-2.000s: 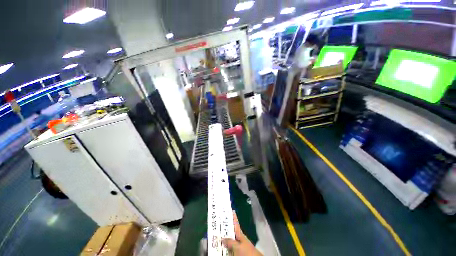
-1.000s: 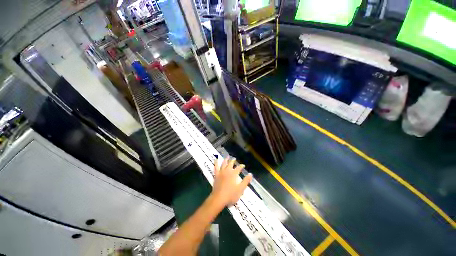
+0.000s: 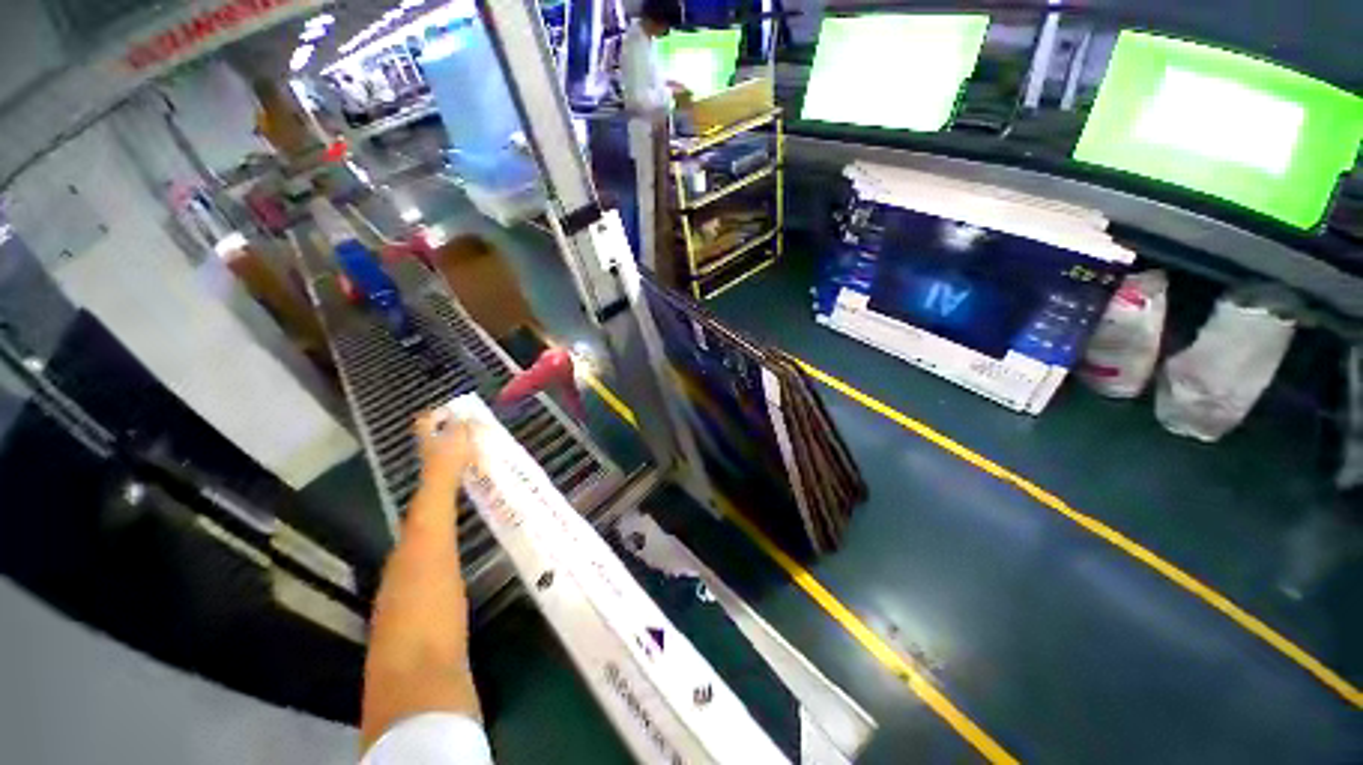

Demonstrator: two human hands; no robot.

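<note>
A long, narrow carton [image 3: 576, 575] with a white printed edge lies slanting from the centre to the bottom of the view. Its far end is over the near part of the roller conveyor [image 3: 426, 389]. My left hand [image 3: 443, 437] is at the carton's far left corner, gripping its end, with the forearm reaching up from the bottom. The fingers are small and blurred. My right hand is out of the picture.
A metal arch post [image 3: 561, 180] and dark leaning panels [image 3: 785, 434] stand right of the conveyor. A red-pink part [image 3: 541, 377] juts beside the carton's far end. A blue-faced carton [image 3: 957, 299] and white bags [image 3: 1223, 366] stand farther right. A person [image 3: 646, 90] stands behind a shelf.
My left hand has moved from the middle of the carton to its far end. The carton's far end has shifted left and lower in view. The right hand seen earliest is gone from view.
</note>
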